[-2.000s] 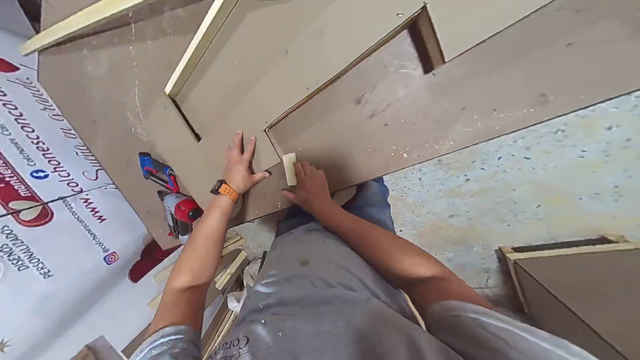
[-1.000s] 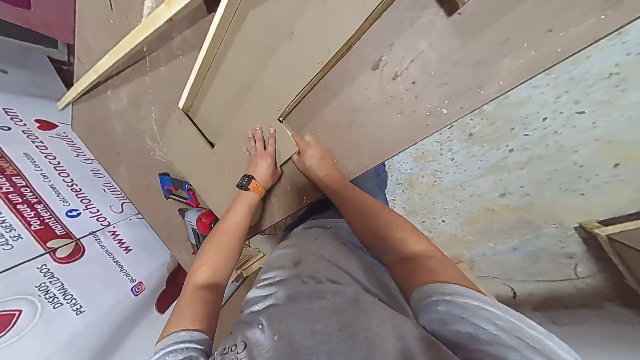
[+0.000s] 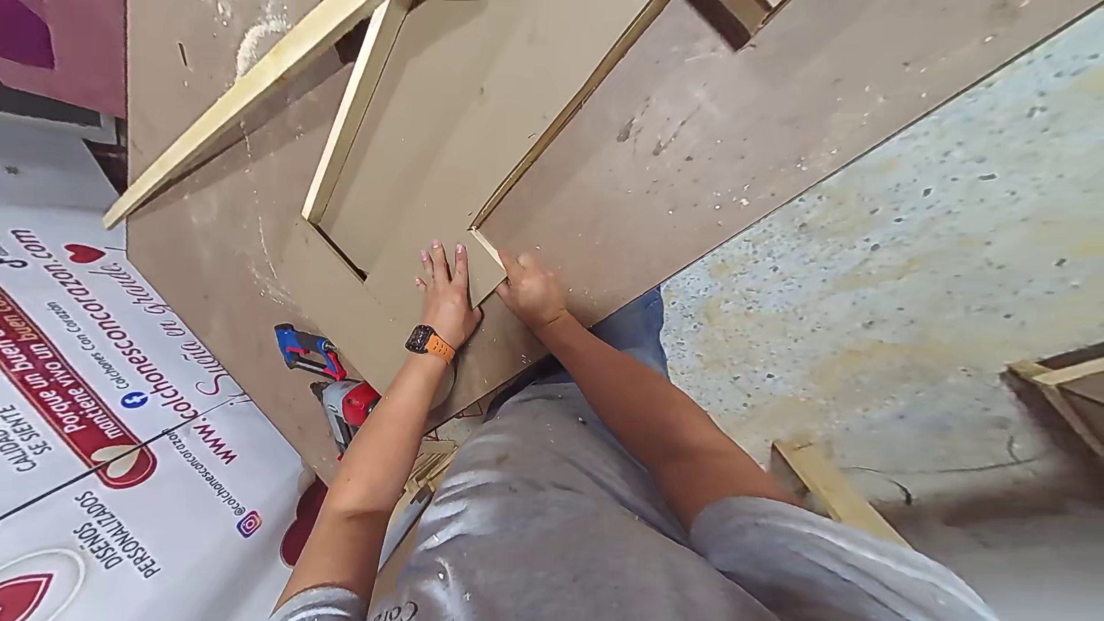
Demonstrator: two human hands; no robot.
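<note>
My left hand (image 3: pixel 448 302) rests with spread fingers on a brown fiberboard panel (image 3: pixel 431 172), near its lower corner. My right hand (image 3: pixel 530 289) grips a short pale wood block (image 3: pixel 487 247) at the panel's right edge, beside the notch corner; most of the block is under the board's edge or my fingers. A long wood strip (image 3: pixel 349 121) stands along the panel's left side. Left of my left forearm lie a red and grey power nailer or stapler (image 3: pixel 349 405) and a blue and red tool (image 3: pixel 309 351).
A long wood batten (image 3: pixel 233 112) leans across the worktable (image 3: pixel 707 164) at upper left. A printed banner (image 3: pixel 112 371) with writing hangs or lies left of the table. Wood frames (image 3: pixel 1069 397) and a batten (image 3: pixel 837 496) are on the speckled floor at right; scrap strips (image 3: pixel 427 466) lie below.
The small wood block, upright near the panel edge two seconds ago, now lies along that edge under my right hand. The view has shifted, and the left hand stays flat on the panel.
</note>
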